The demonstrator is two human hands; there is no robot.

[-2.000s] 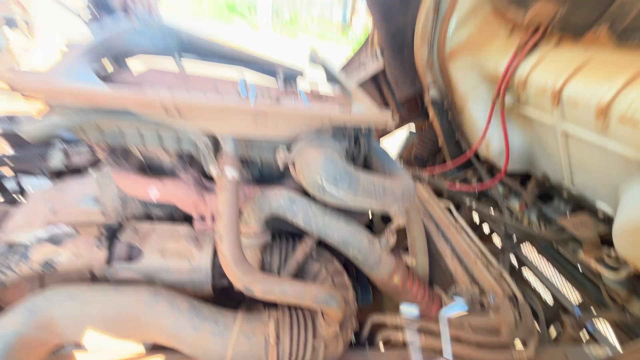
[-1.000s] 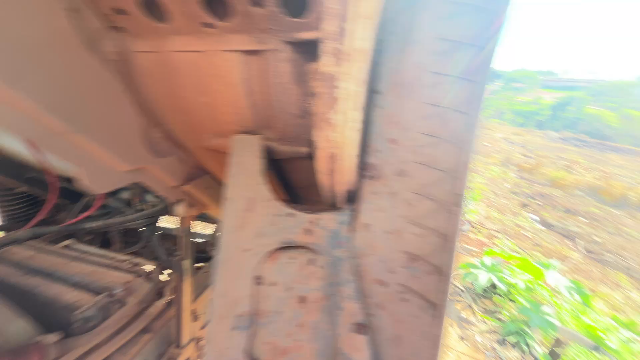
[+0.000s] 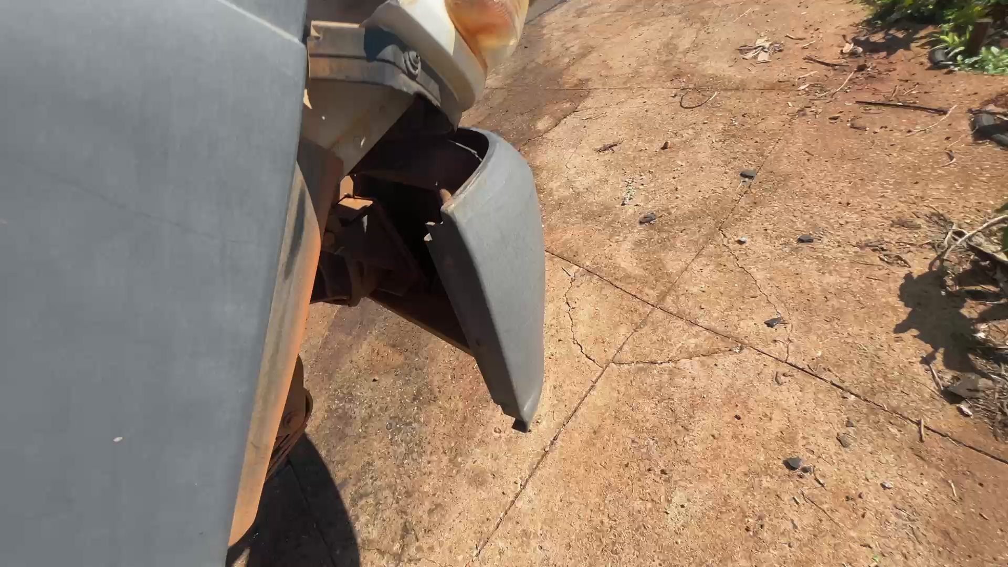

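Neither of my hands shows in the head view. A large grey vehicle body panel (image 3: pixel 142 283) fills the left side, with an orange-brown dusty edge (image 3: pixel 276 354) along its right. Beyond that edge a curved grey plastic bumper end piece (image 3: pixel 500 260) juts out over the ground; its lower tip is free and its near edge looks jagged. Above it sits a whitish lamp or housing part (image 3: pixel 441 47) with a bolt on its bracket (image 3: pixel 378 59). Dark, rusty brackets (image 3: pixel 370 244) show in the shade behind the bumper piece.
Cracked concrete ground (image 3: pixel 677 409) covered in reddish dust spreads to the right, with small dark stones (image 3: pixel 793 463) and twigs (image 3: pixel 902 105) on it. Green plants (image 3: pixel 984 59) stand at the upper right, and dry brush (image 3: pixel 984 315) lies along the right edge.
The view has swung from the dusty engine bay, past an upright dusty panel, down to the vehicle's outer corner and the ground. No hand shows in any frame.
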